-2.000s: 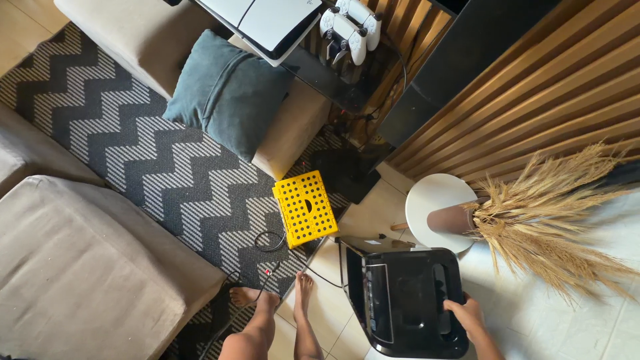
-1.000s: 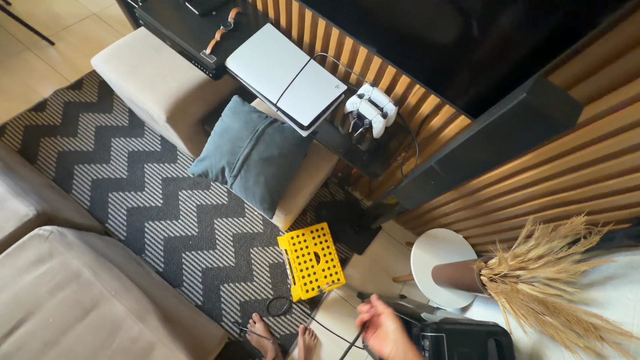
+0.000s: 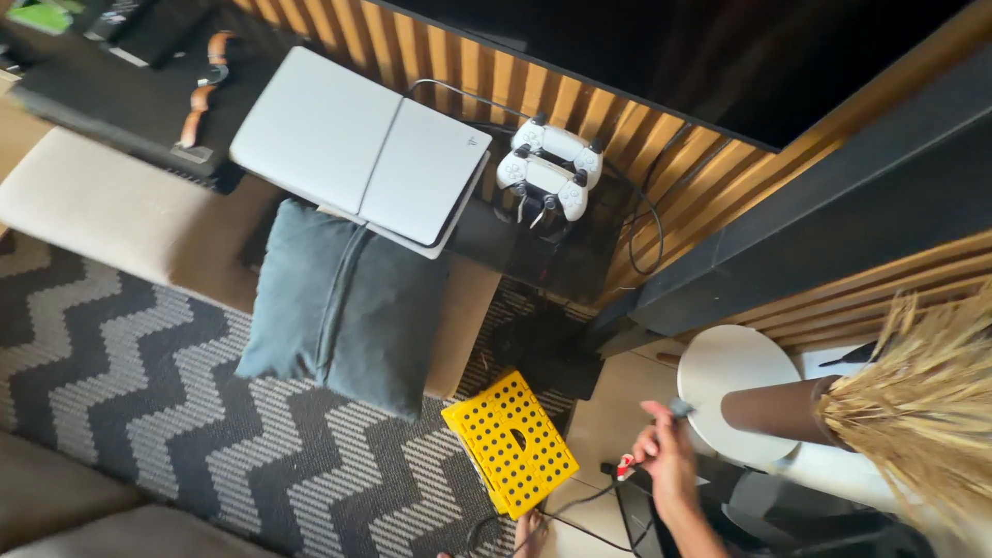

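My right hand (image 3: 668,465) reaches in from the lower right, fingers closed around a black power cord (image 3: 577,502). A dark plug (image 3: 681,408), blurred, sticks out by the fingertips, and a red and white tag (image 3: 625,466) hangs on the cord beside the hand. The cord runs down and left, passing below a yellow perforated folding step stool (image 3: 515,442). Below and right of the hand is a glossy black appliance (image 3: 814,511), partly hidden by the forearm and cut by the frame. My left hand is out of view.
A white round side table (image 3: 709,364) bears a brown vase (image 3: 767,415) of dried grass. Game console (image 3: 333,132) and white controllers (image 3: 550,167) sit on a dark shelf under a television (image 3: 697,54). A teal cushion (image 3: 341,302) leans on a beige bench; a zigzag rug (image 3: 256,442) covers the floor.
Two seconds ago my right hand touched the black appliance; now it is off it and holds the cord. The view has swung toward the shelf and television.
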